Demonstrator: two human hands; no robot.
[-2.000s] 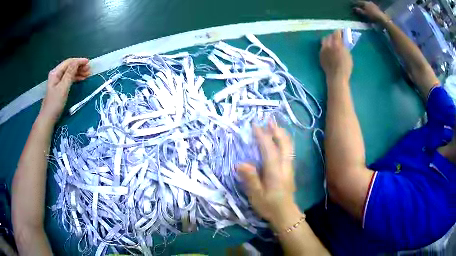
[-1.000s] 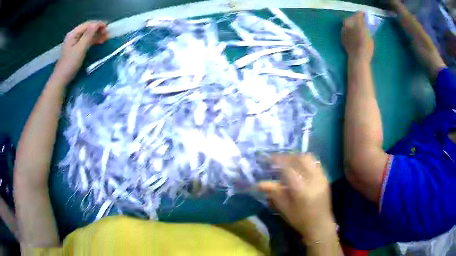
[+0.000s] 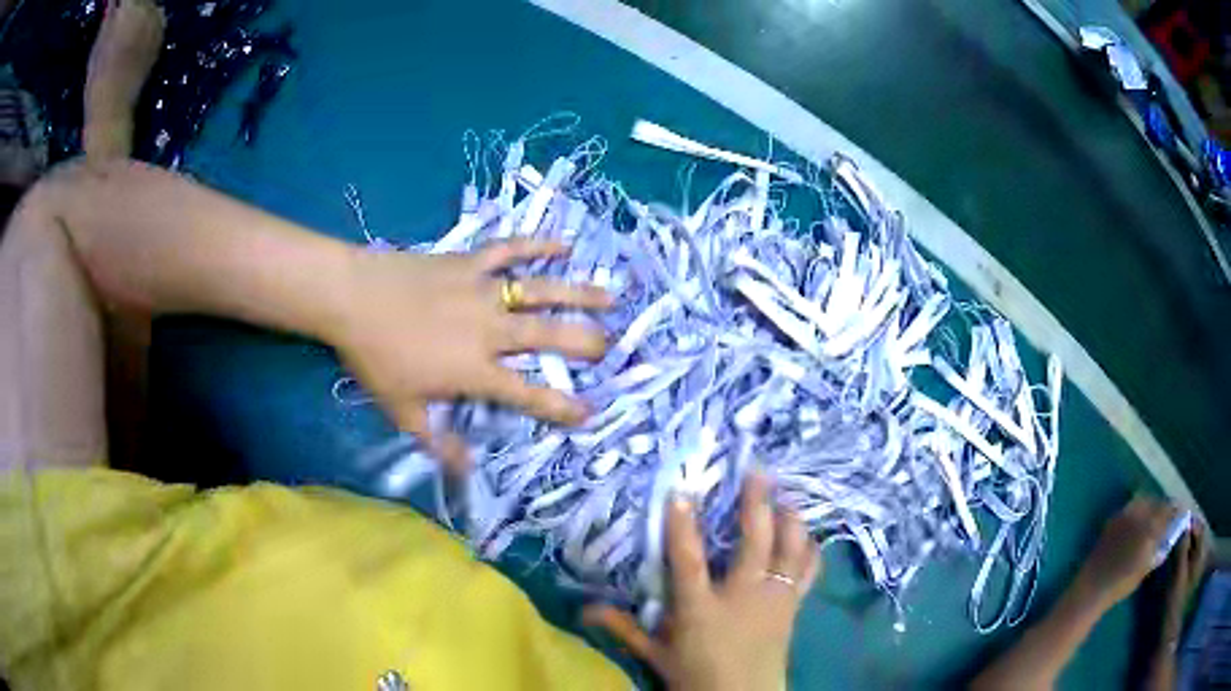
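Note:
A large tangled pile of white to pale lilac wrist straps (image 3: 837,405) lies on the blue-green bench top in front of me. My left hand (image 3: 473,331), with a yellow ring, lies spread over the left side of the pile, fingers apart, touching straps. My right hand (image 3: 729,587), with a thin ring, is at the pile's near edge, fingers apart and slightly blurred against the straps. I see no strap gripped in either hand. One strap (image 3: 702,143) lies apart at the pile's far side, its thin cord running towards the pile.
A whitish edge strip (image 3: 972,270) curves between the bench and the dark green conveyor belt (image 3: 864,81). Black cables (image 3: 216,68) lie at the upper left beside a neighbour's hand. At the lower right, another worker's hand (image 3: 1134,540) holds a small white item.
The view has turned left, so the pile appears further right. My left hand has moved from the edge strip onto the pile. My right hand is now at the pile's near edge.

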